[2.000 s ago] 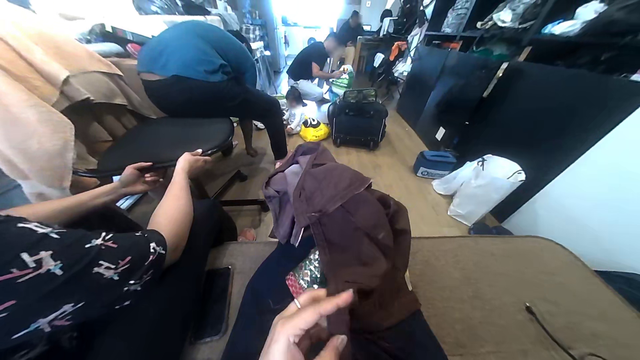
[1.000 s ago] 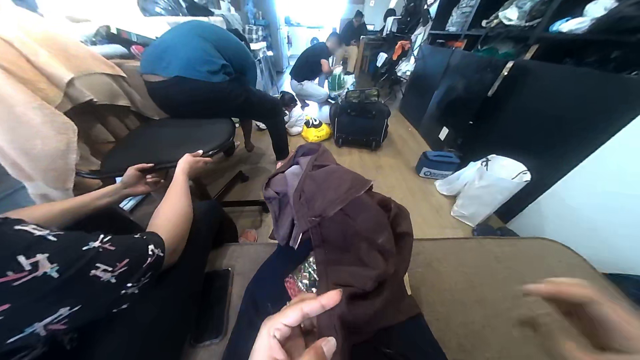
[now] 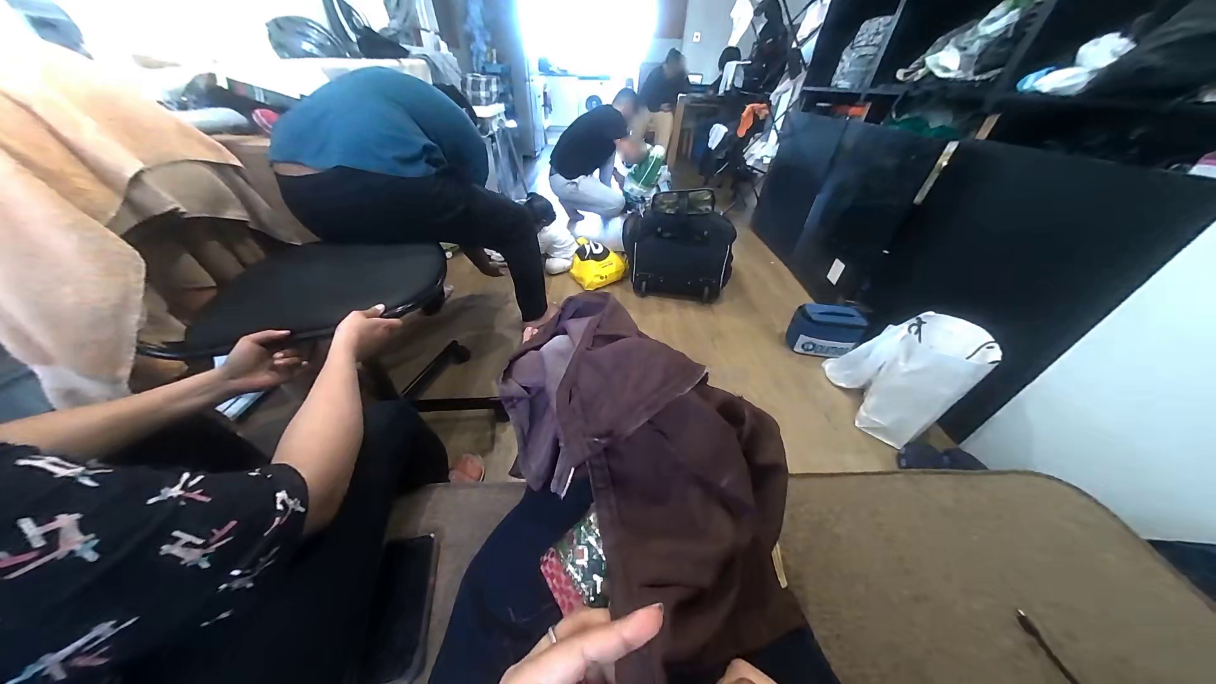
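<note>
A brown cloth garment (image 3: 679, 475) with a paler lining lies draped over my knee, and a patterned packet (image 3: 581, 565) shows beside it on my lap. My left hand (image 3: 589, 651), with a ring on one finger, is at the lower edge over the cloth; its thumb points right, and whether it pinches the fabric is unclear. Of my right hand (image 3: 746, 673) only a fingertip or two shows at the bottom edge, against the cloth and my dark trousers; the rest is out of view.
Beside me on the left a person grips a black chair seat (image 3: 318, 285). A phone (image 3: 404, 608) and a cable (image 3: 1045, 646) lie on the brown couch (image 3: 902, 532). Ahead are a bending person, a black suitcase (image 3: 681, 249), a yellow bag (image 3: 598, 264), a blue bag (image 3: 826, 330) and a white bag (image 3: 926, 380).
My right hand, blurred above the couch at the right one second ago, has moved left to the bottom edge by the garment. My left hand has shifted little.
</note>
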